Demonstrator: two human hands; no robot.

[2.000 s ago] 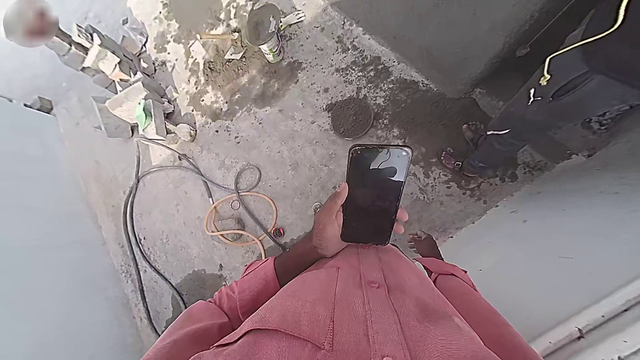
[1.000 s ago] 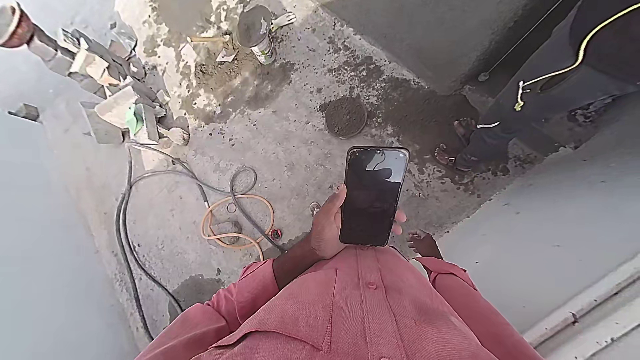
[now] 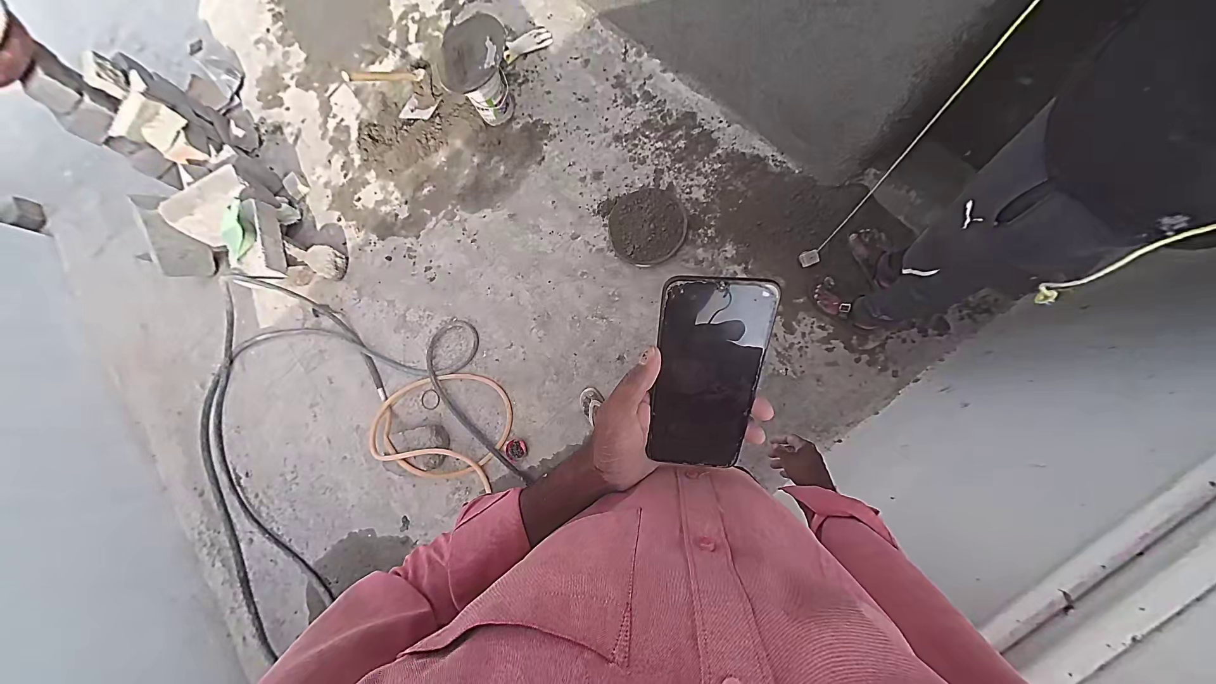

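My left hand [image 3: 627, 427] holds a black smartphone [image 3: 714, 370] upright in front of my pink shirt, with the thumb on its left edge and fingertips showing at its right edge. The phone's screen is dark and reflects a silhouette. Beyond the right cuff, low beside the phone, is my right hand [image 3: 800, 463]; its fingers look slightly apart and I see nothing in it. A round pan of wet mortar [image 3: 648, 226] lies on the concrete floor beyond the phone.
Broken blocks [image 3: 204, 204] lie at upper left, above a coiled hose [image 3: 442, 377]. A bucket [image 3: 489, 95] stands near a wooden-handled tool [image 3: 385, 76]. At right a person in dark clothes [image 3: 997, 214] stands near a pale wall [image 3: 1007, 380]; a yellow string ends in a small weight [image 3: 809, 258].
The person at right has come further into view. The string's small weight has shifted down and left, nearer that person's feet. My left hand still holds the phone in much the same place.
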